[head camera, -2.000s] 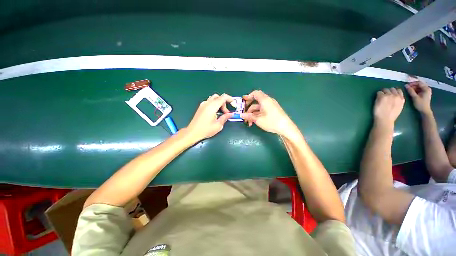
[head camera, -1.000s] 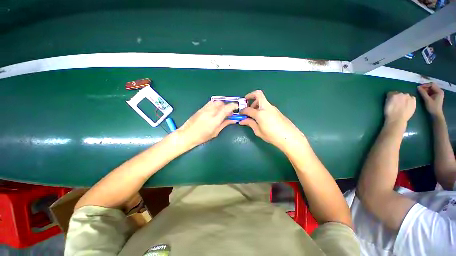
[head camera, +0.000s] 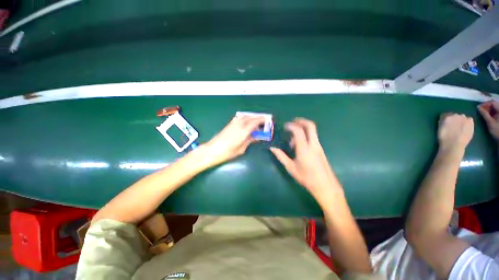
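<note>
My left hand (head camera: 236, 136) holds a white housing (head camera: 267, 121) with a blue cell (head camera: 262, 134) along its near side. The fingers hide much of the housing. My right hand (head camera: 305, 156) is just right of it, apart from it, with thumb and fingers spread and slightly blurred. It shows nothing in its grip. A second white housing (head camera: 184, 139) lies tilted on the green surface to the left. A reddish-brown strip (head camera: 168, 111) is at its far end, and a bit of its blue cell (head camera: 195, 146) shows by my left forearm.
A white rail (head camera: 219, 87) runs across behind the work. A grey post (head camera: 437, 54) rises at the right, with white and blue units (head camera: 469, 68) beyond it. Another person's fist (head camera: 456, 130) rests at the right. Red stools (head camera: 41, 238) and a cardboard box (head camera: 156, 229) are below the edge.
My right hand has let go of the housing and moved away to the right with its fingers opened. My left hand still holds the housing. The camera view has shifted slightly.
</note>
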